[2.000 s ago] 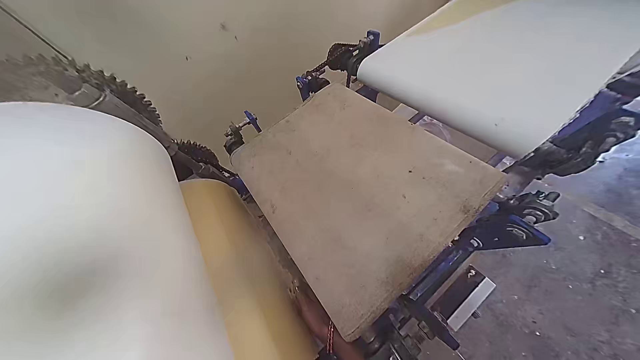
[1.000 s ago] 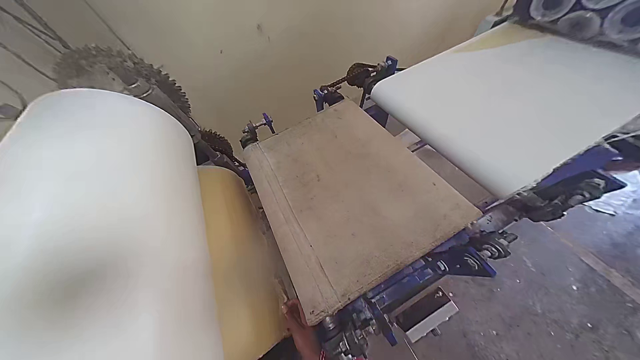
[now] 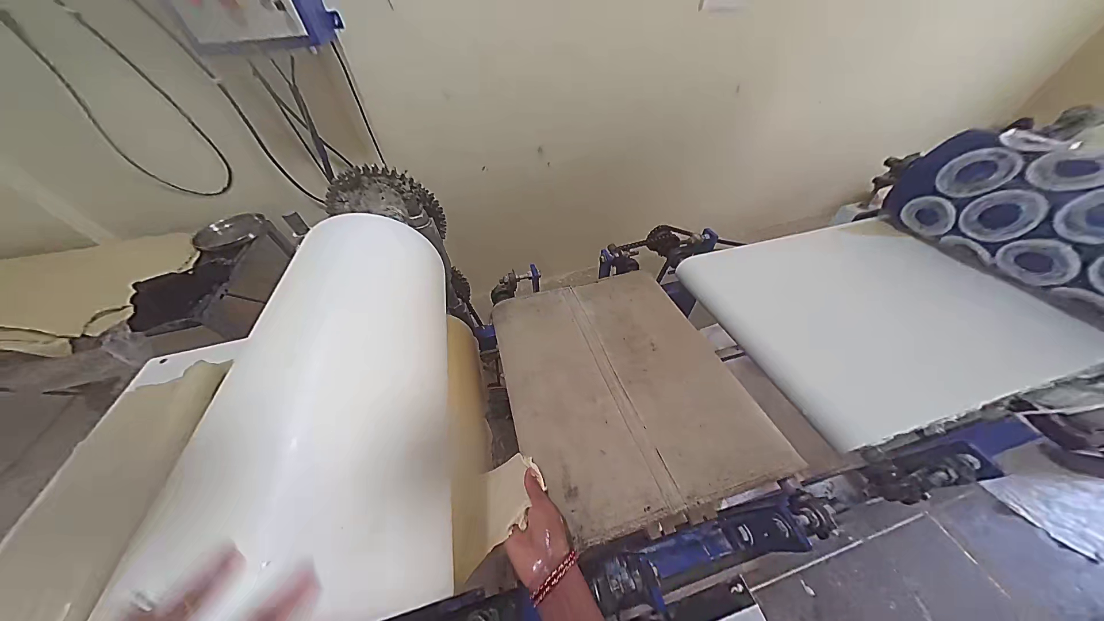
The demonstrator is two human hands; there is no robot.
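Observation:
A large white roller turns up the left-centre, with a yellowish roller beside it. My right hand, with a red bracelet at the wrist, grips the torn edge of a thin pale dough sheet at the yellowish roller, by the near left corner of the brown conveyor belt. My left hand is blurred at the bottom left, over the lower part of the white roller, with fingers apart. Another pale dough sheet lies left of the white roller.
A white conveyor belt stands at the right, with stacked blue-and-white tubes behind it. Toothed gears stand behind the roller. Blue frame parts and bearings edge the near side. Cables hang on the wall.
My right hand now holds up a piece of the pale sheet beside the yellowish roller. My left hand has come into view. The belt's seam has moved right across it. The view has swung left.

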